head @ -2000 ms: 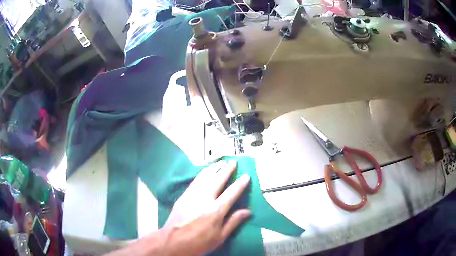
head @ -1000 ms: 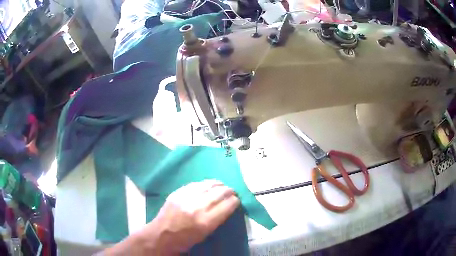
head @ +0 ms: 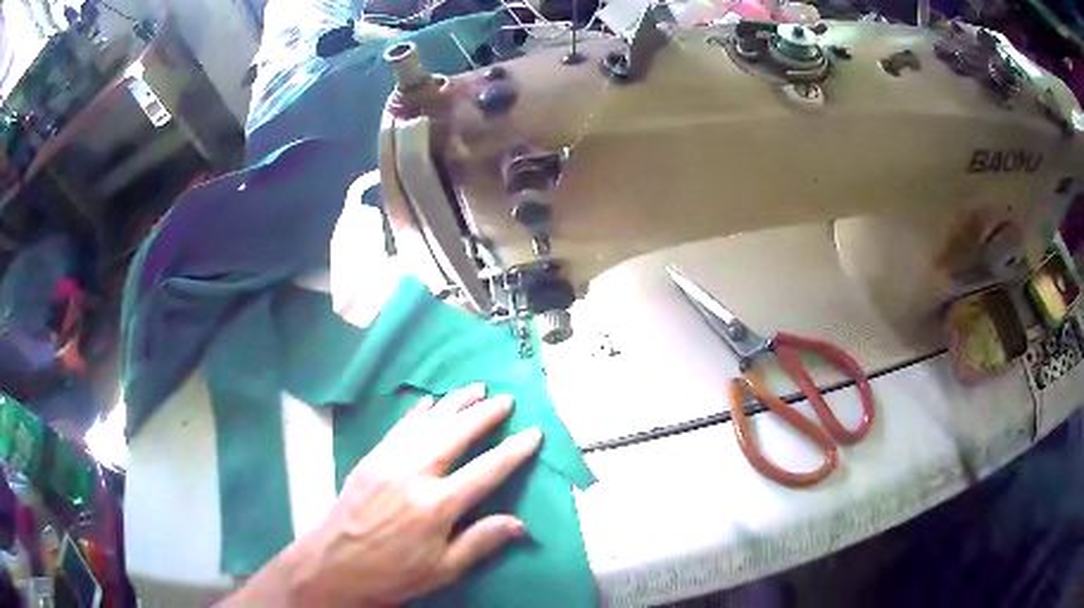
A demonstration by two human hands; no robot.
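Observation:
My left hand (head: pixel 416 499) lies palm down on teal-green cloth pieces (head: pixel 476 356), its fingers spread and its thumb to the right. The cloth lies left of and under the presser foot and needle area (head: pixel 523 327); whether the foot clamps it, I cannot tell. One piece has its top corner raised toward the machine's left face, and a pointed end lies to the right. Longer teal strips (head: pixel 250 439) run left to a darker heap of cloth (head: pixel 262 226). My right hand is not in view.
The cream sewing machine arm (head: pixel 761 166) spans the top right. Scissors with red-orange handles (head: pixel 791 404) lie open-bladed right of the needle. Small tins (head: pixel 987 333) sit at the right end. A green bottle (head: pixel 42 451) is at far left.
The view has shifted, moving the machine left in the picture. The top cloth piece has turned, its upper left corner now higher beside the machine head. My left hand's fingers have spread from a bunched pose.

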